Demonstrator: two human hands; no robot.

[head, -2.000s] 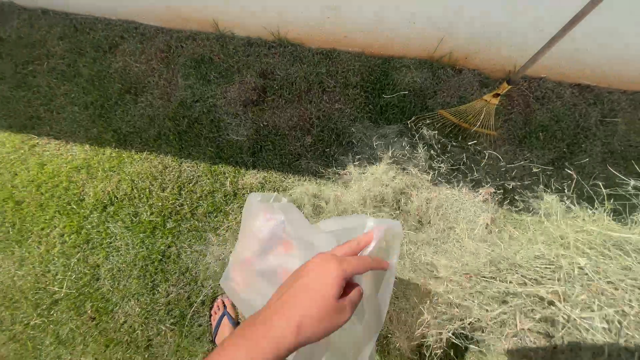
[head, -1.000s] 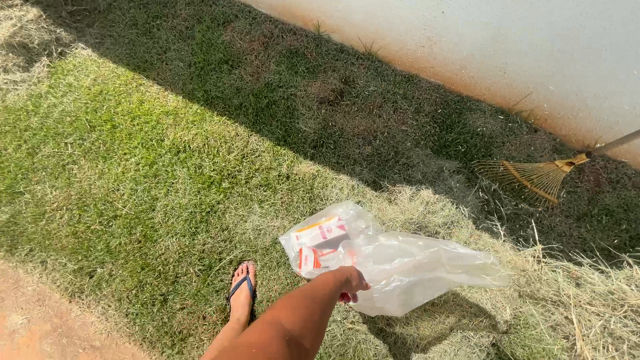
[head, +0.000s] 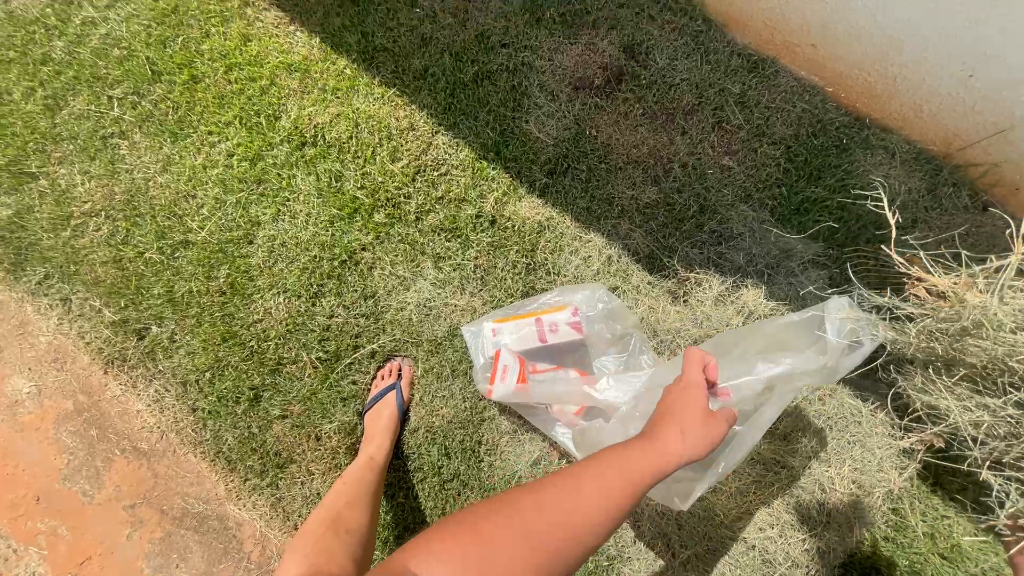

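Note:
My left hand (head: 690,412) reaches in from the bottom with its fingers curled and pinching the upper side of a translucent plastic bag (head: 768,352). The bag is spread over the grass, and its free end stretches right toward a heap of dry cut grass (head: 960,336). Inside its left part lie a white box with an orange edge (head: 540,328) and an orange-and-white printed packet (head: 512,374), seen through the film. My right hand is not recognisable; a small skin-coloured patch at the lower right edge cannot be identified.
My foot in a dark flip-flop (head: 388,400) stands on the lawn (head: 264,200), left of the bag. Bare reddish ground (head: 88,480) lies at the lower left. A white wall with a soil-stained base (head: 896,88) runs along the upper right, beside shaded grass.
My left hand has gone from fingers extended over the bag to fingers curled on it. The bag now lies stretched out to the right. The view has turned, and the rake is out of frame.

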